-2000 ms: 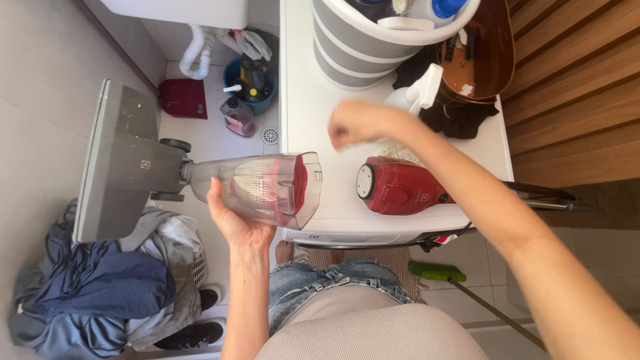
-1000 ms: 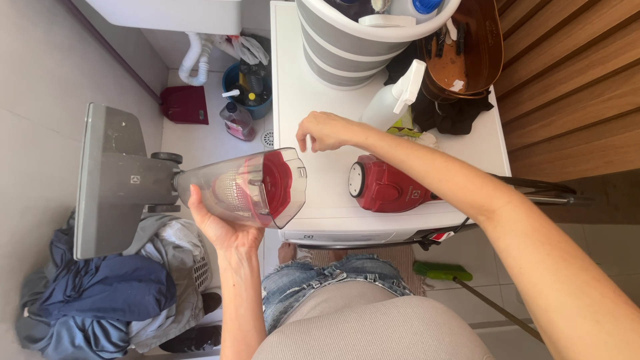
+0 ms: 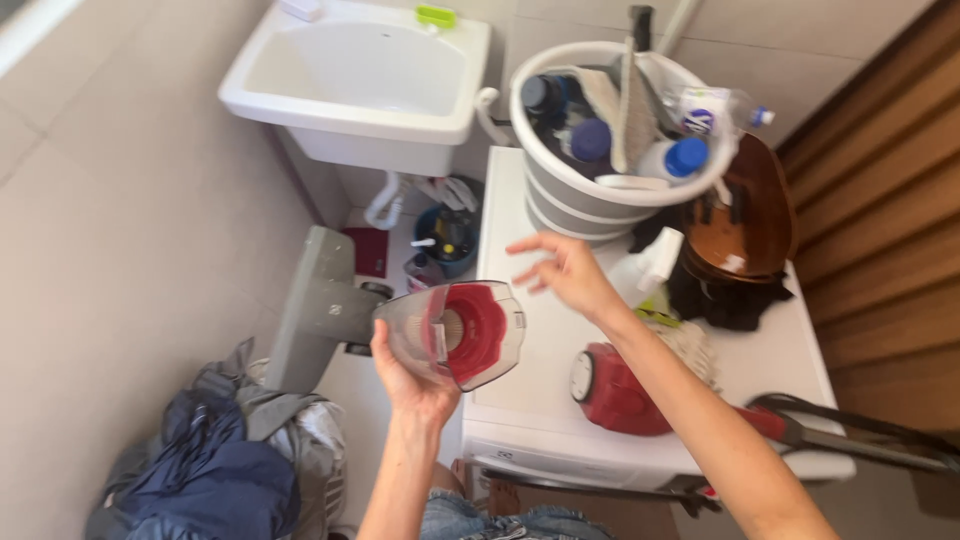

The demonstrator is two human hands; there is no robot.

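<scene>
My left hand [image 3: 416,375] grips the clear plastic dust container [image 3: 409,330] of a vacuum cleaner from below. Its wide open end is tilted toward me, showing a red insert [image 3: 476,334] with a pleated filter [image 3: 452,330] inside. A grey floor head [image 3: 315,307] with small wheels is joined to the container's narrow end. My right hand [image 3: 559,274] is empty, fingers spread, in the air to the right of the container and above the white washing machine top. The red vacuum motor body [image 3: 619,390] lies on the machine beneath my right forearm.
A grey and white tub [image 3: 592,210] of bottles, a white spray bottle [image 3: 637,274] and a brown basket [image 3: 739,232] stand on the washing machine [image 3: 525,420]. A white sink [image 3: 360,82] is at the back left. Clothes [image 3: 217,465] are piled lower left; a blue bucket [image 3: 450,262] sits below the sink.
The container's open end has turned toward me, so its inside shows more. My right hand's fingers have spread. The view has tilted up, bringing in the sink.
</scene>
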